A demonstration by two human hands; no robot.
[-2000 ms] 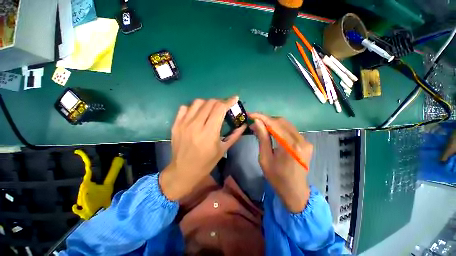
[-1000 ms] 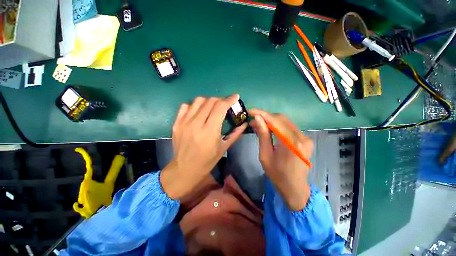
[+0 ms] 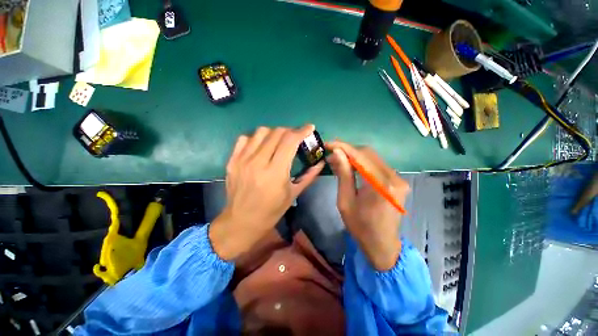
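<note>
My left hand [image 3: 262,177] holds a small black device case [image 3: 312,148] between thumb and fingers, above the front edge of the green mat. The open case shows a white part and gold-and-black parts inside. My right hand [image 3: 370,197] grips an orange pry stick [image 3: 372,178] like a pen, its lower end at the right side of the case. The stick's tip is hidden by my fingertips. A second open case [image 3: 218,83] lies on the mat behind my left hand, and a stacked unit [image 3: 98,133] stands at the left.
Tweezers [image 3: 403,103], orange sticks and white rods [image 3: 447,90] lie at right. An electric screwdriver [image 3: 374,33], brown pot [image 3: 451,49] and yellow sponge [image 3: 486,111] are behind. A parts box [image 3: 46,49] and yellow paper [image 3: 128,56] are far left. A yellow hand tool [image 3: 123,246] sits below the bench edge.
Both hands keep nearly the same place and the same hold on the case and the orange stick. The stick's angle shifts slightly. The whole view shifts a little.
</note>
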